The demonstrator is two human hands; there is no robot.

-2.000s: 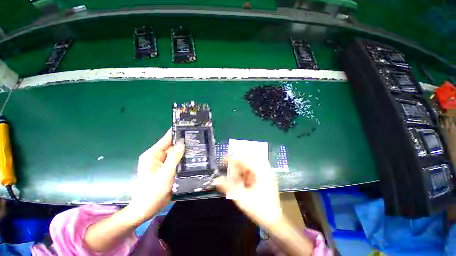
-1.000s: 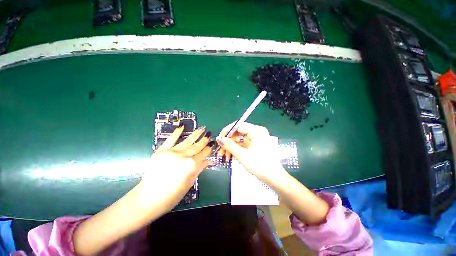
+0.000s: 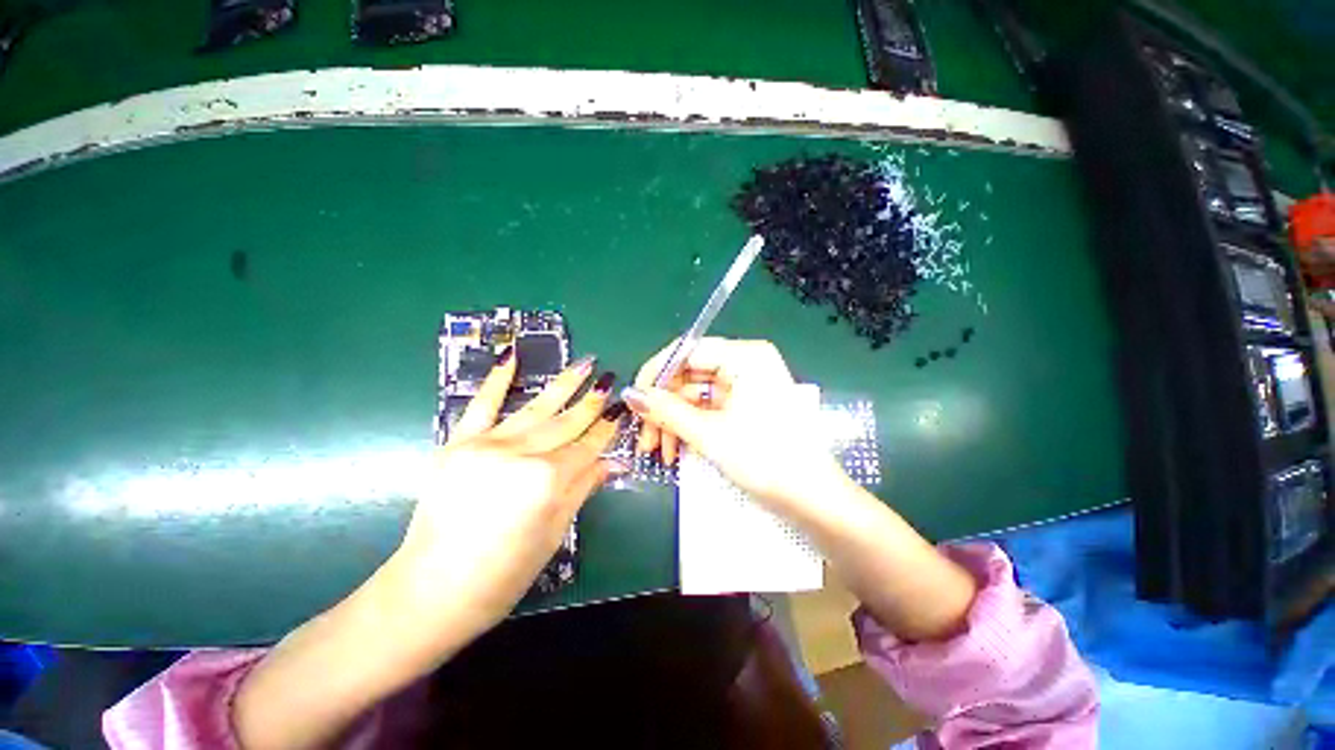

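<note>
An open phone assembly (image 3: 502,349) lies on the green bench, its board end showing. My left hand (image 3: 505,476) lies over its middle with fingers spread, fingertips reaching to the dot sheet's left edge; it grips nothing visible. My right hand (image 3: 739,425) holds the silver tweezers (image 3: 713,305) like a pen, their tips down at the dot sheet beside my left fingertips. The dot sheet (image 3: 859,444) shows on both sides of the white paper (image 3: 744,535), which covers its middle. Whether the tips hold a dot cannot be seen.
A heap of small black parts (image 3: 832,235) with small white bits (image 3: 940,235) lies right of centre. A black foam tray (image 3: 1157,366) with several phones stands at the right. Beyond the white rail (image 3: 556,106) lie more open phones (image 3: 896,47). An orange-red thing (image 3: 1313,239) shows at the right edge.
The phone went from my left hand onto the bench, and the tweezers came into view in my right hand at the sheet. Since the last earlier frame, the hands have barely moved; the view shifted slightly.
</note>
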